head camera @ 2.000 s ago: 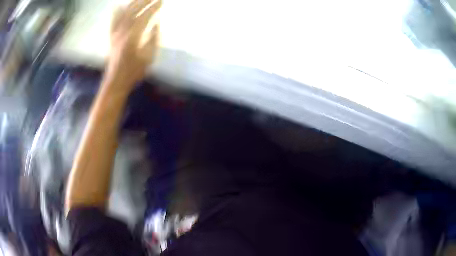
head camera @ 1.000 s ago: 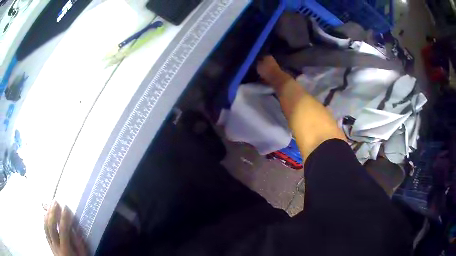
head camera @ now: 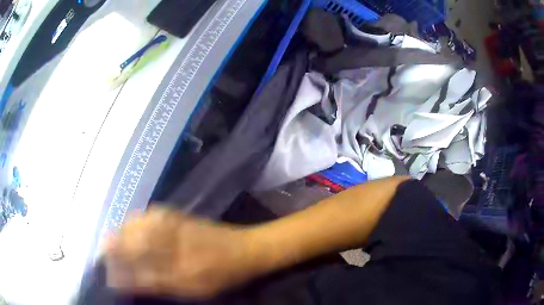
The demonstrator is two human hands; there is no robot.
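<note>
My right hand (head camera: 176,256) is blurred at the table's front edge, low at the left. It is closed on a dark grey panel (head camera: 247,140), which stretches from the hand up to the crate. Light grey panels (head camera: 307,140) with dark strips lie heaped in and over the blue crate (head camera: 287,40); one hangs over its near side beside the dark panel. I cannot make out my left hand; it may be hidden behind the right or beyond the frame edge.
The white machine bed (head camera: 56,158) has a ruler edge (head camera: 156,128) along its front. Yellow-green and dark blue snips (head camera: 140,59) and a black flat rectangle (head camera: 182,15) lie on it. Red and blue packets (head camera: 340,177) are below the crate.
My right hand has moved from the crate left to the table's front edge, drawing the dark grey panel out with it. My left hand, earlier on the bed edge, no longer shows.
</note>
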